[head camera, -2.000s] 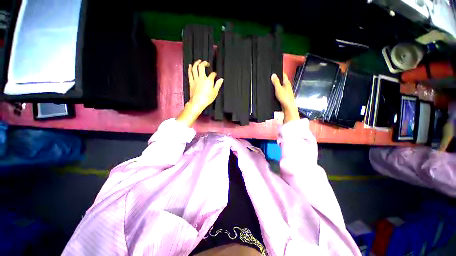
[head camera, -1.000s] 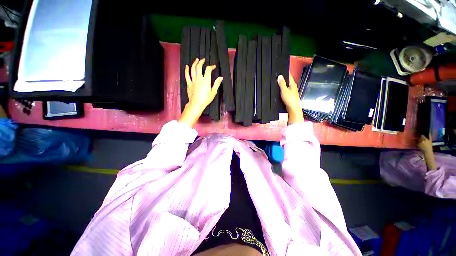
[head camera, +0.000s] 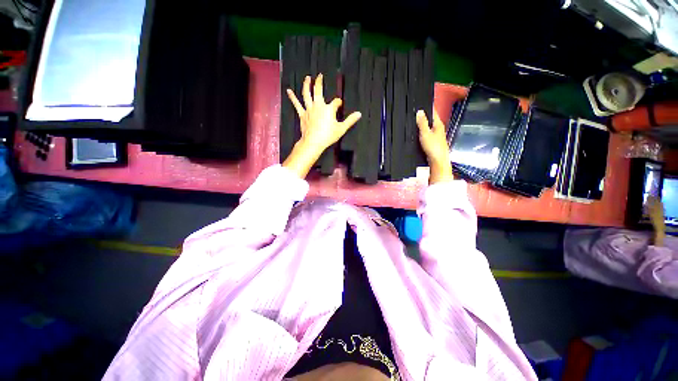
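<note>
A row of upright black foam strips (head camera: 386, 97) stands on the red-pink bench top in front of me, with a narrow gap left of centre. My left hand (head camera: 320, 119) rests over the left group of strips with its fingers spread. My right hand (head camera: 433, 141) lies against the right end of the row, thumb side showing; its other fingers are hidden, so I cannot tell whether it grips. Thin lighter lines show between some strips.
A large black pile with a white sheet (head camera: 91, 63) stands at left, a small framed screen (head camera: 95, 151) below it. Stacked glossy tablets (head camera: 485, 130) and white-framed panels (head camera: 587, 160) lie at right. A pale fan (head camera: 618, 91) stands behind. Another person's hand (head camera: 656, 216) is at far right.
My left hand has moved right and slightly up. The gap between the strip groups has shifted and narrowed since one second ago. The right hand has stayed at the row's end.
</note>
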